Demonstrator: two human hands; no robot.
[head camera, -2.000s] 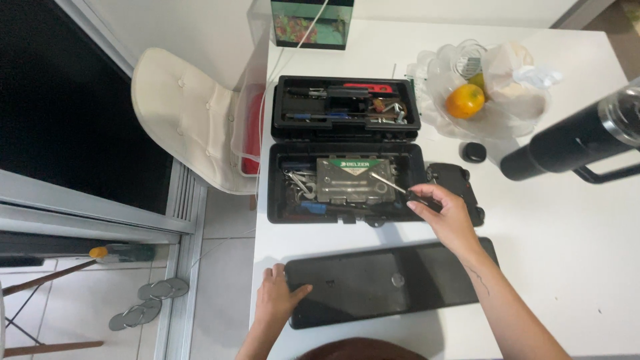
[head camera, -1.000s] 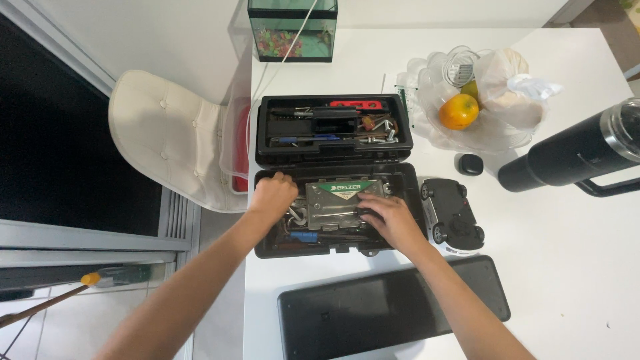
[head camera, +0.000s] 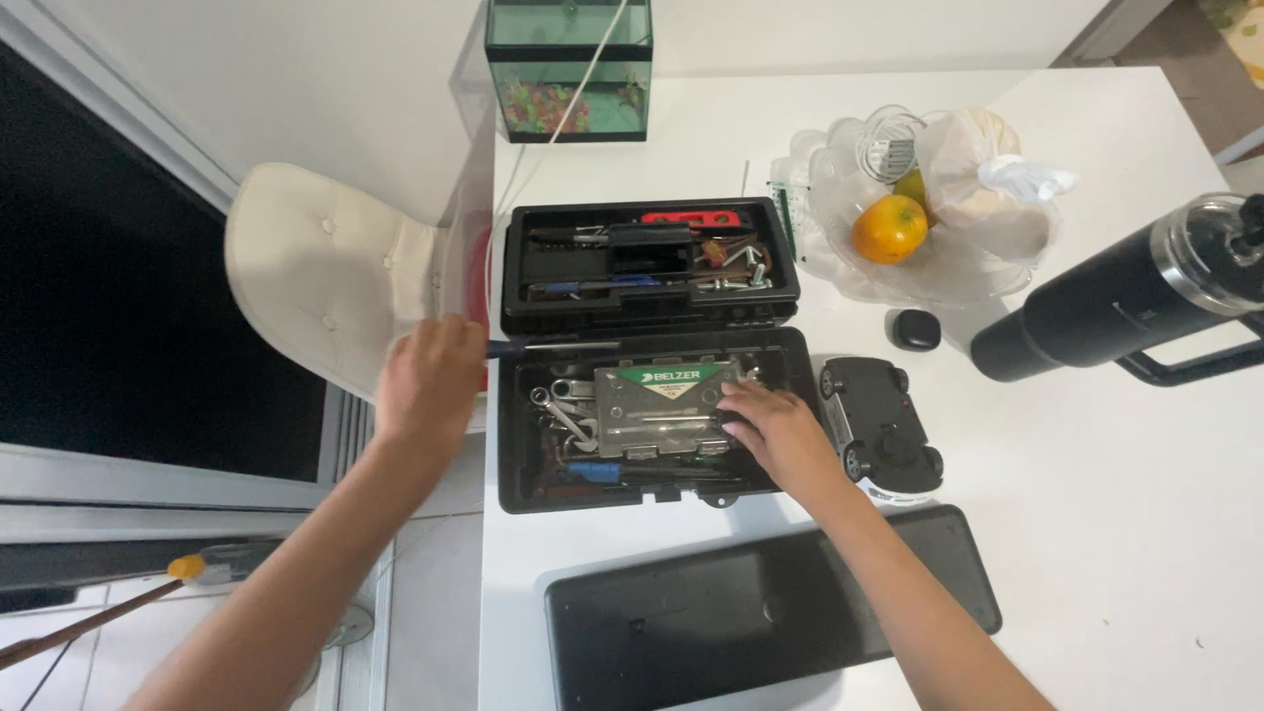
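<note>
My left hand grips a screwdriver by its dark handle, its shaft pointing right over the rear left edge of the open black toolbox. My right hand rests at the right end of a clear Belzer case inside the box, with a small dark-handled screwdriver under its fingers. Combination wrenches lie left of the case, and a blue-handled tool lies in front of it. Behind, the open lid compartment holds a red level, bolts and slim tools.
An upside-down toy car sits right of the toolbox, and a long black cover lies in front. Beyond are a small black case, a fruit bowl, a large black tumbler and a glass tank. A white chair stands left.
My left hand went from the black cover to the toolbox's left side, then out to the left, now with a screwdriver. My right hand lowered its screwdriver onto the clear case.
</note>
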